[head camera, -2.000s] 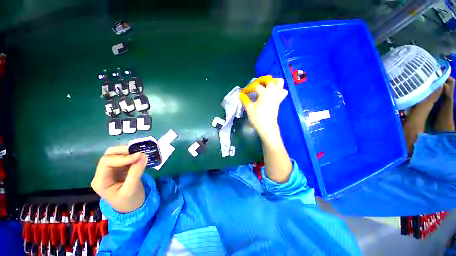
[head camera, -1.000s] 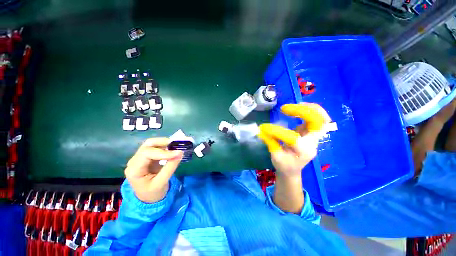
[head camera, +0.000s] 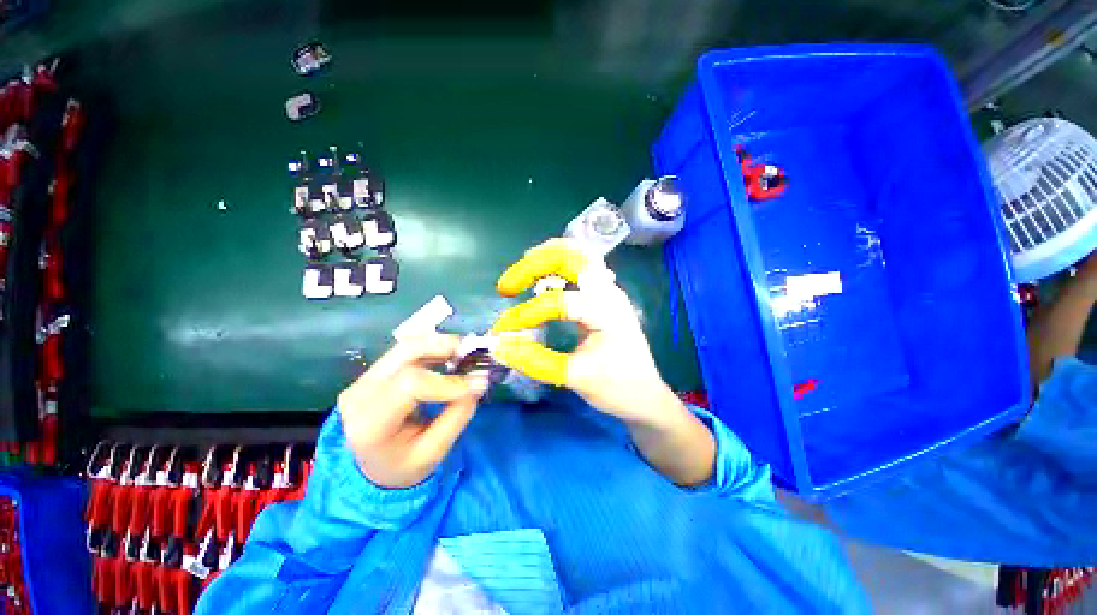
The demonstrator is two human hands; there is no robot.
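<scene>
My left hand (head camera: 409, 408) is bare and grips a small dark watch case (head camera: 481, 360) at its edge, low in the middle of the view. My right hand (head camera: 589, 330) wears yellow finger cots and touches the case from the other side with its fingertips. The fingers hide most of the case. A bit of white cloth (head camera: 525, 387) shows just below the right fingers. A flat white piece (head camera: 422, 320) lies on the green mat beside my left hand. Small black modules with white L-shaped patches (head camera: 349, 280) lie in rows to the left.
Two bottles, one squarish (head camera: 598, 225) and one round (head camera: 656, 212), stand beside a large blue bin (head camera: 752, 258) holding a red piece (head camera: 764, 181). Red pieces in trays (head camera: 199, 511) lie at the front left. A white fan (head camera: 1047, 192) and another person's arm are at the right.
My right hand has moved left and down from beside the bin to the case. The cloth is now mostly hidden under the hands. The case, in my left hand, has moved slightly right.
</scene>
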